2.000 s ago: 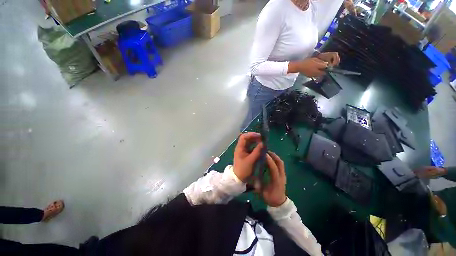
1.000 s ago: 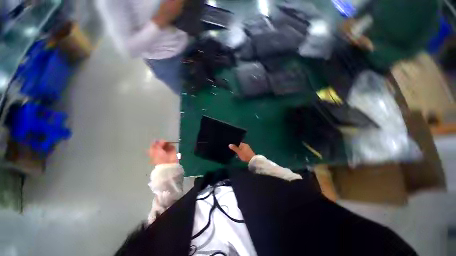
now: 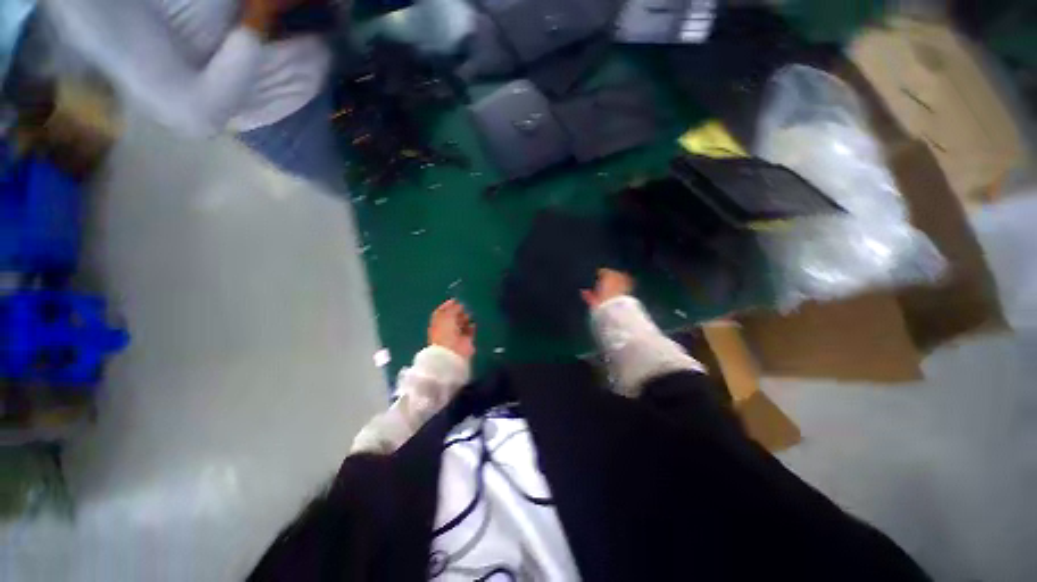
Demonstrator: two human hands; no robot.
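Observation:
A black panel [image 3: 552, 267] is over the near part of the green table, blurred and dark. My right hand [image 3: 610, 287] is at its right side, with the fingers at its edge; the hand's grip looks closed on it, though blur hides the detail. My left hand [image 3: 451, 329] is left of the panel and apart from it, fingers curled; whether it holds a thin lead cannot be told. A tangled black heap of leads [image 3: 392, 125] lies at the table's left edge.
Grey-black panels [image 3: 521, 125] lie mid-table. More dark panels [image 3: 762, 188] lie at the right by a yellow slip [image 3: 712, 139], a clear plastic bag [image 3: 836, 216] and an open carton [image 3: 847, 339]. A person in white [image 3: 267, 85] stands at the far left.
My left hand has moved right, from beyond the table edge to over the table. My right hand and the panel have shifted right and slightly up in the picture, while the view has turned.

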